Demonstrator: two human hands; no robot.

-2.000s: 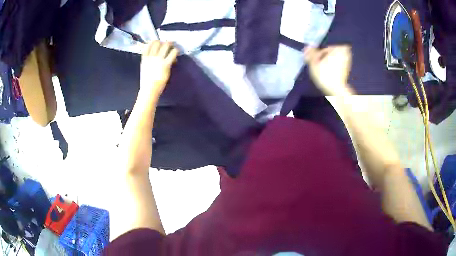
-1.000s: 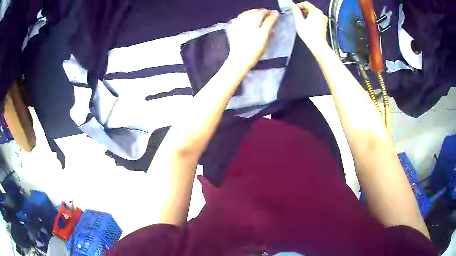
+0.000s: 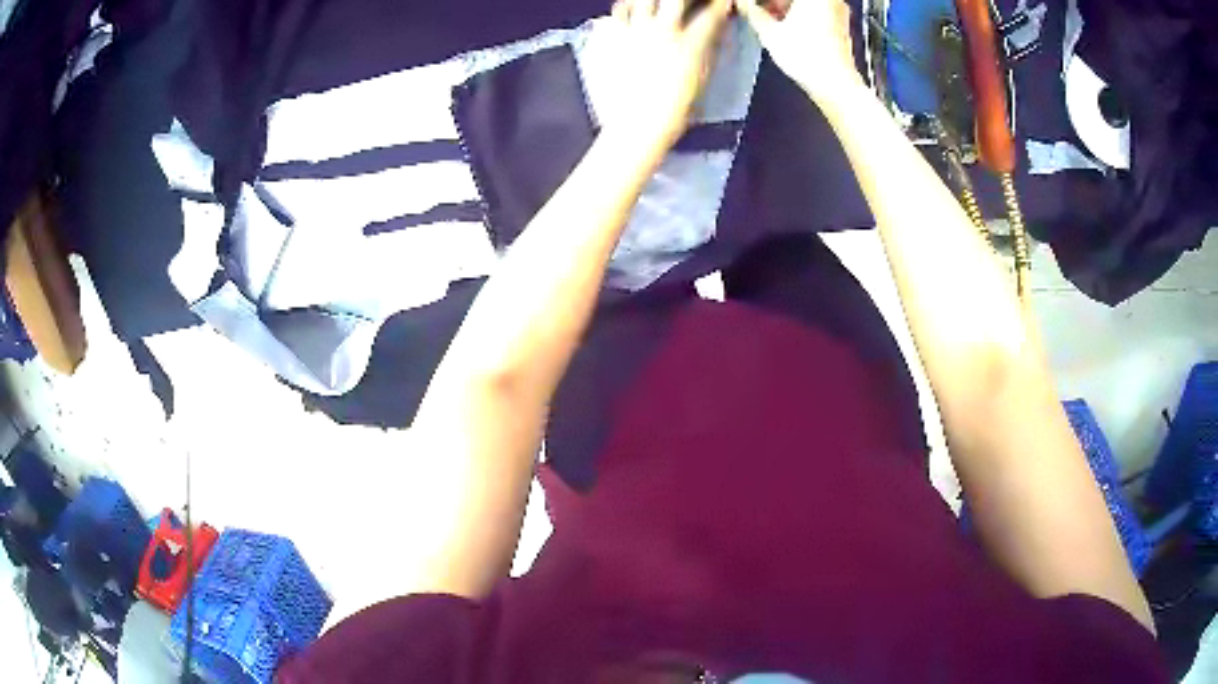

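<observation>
A dark garment with pale interfacing (image 3: 354, 201) lies across the table, crossed by narrow dark strips. A dark rectangular pocket piece (image 3: 532, 140) lies on the interfacing, left of my left forearm. A pale folded strip curls at the garment's left near edge. My left hand (image 3: 664, 47) and my right hand (image 3: 807, 38) are close together at the top edge of the picture, at the garment's upper right part. Both hold the cloth edge between their fingers; the fingertips are partly cut off by the picture's edge.
The steam iron (image 3: 922, 60), with a blue top and an orange-red handle, stands just right of my right hand. Its yellow hoses run down. Dark garments (image 3: 1135, 214) are piled at the right. A tan rounded form (image 3: 43, 287) is at the left edge. Blue (image 3: 247, 608) and red (image 3: 174, 561) baskets are below left.
The garment has turned and shifted left since the first frame. My hands left its near edges and came together at its upper right. Since the second frame they have moved slightly farther up.
</observation>
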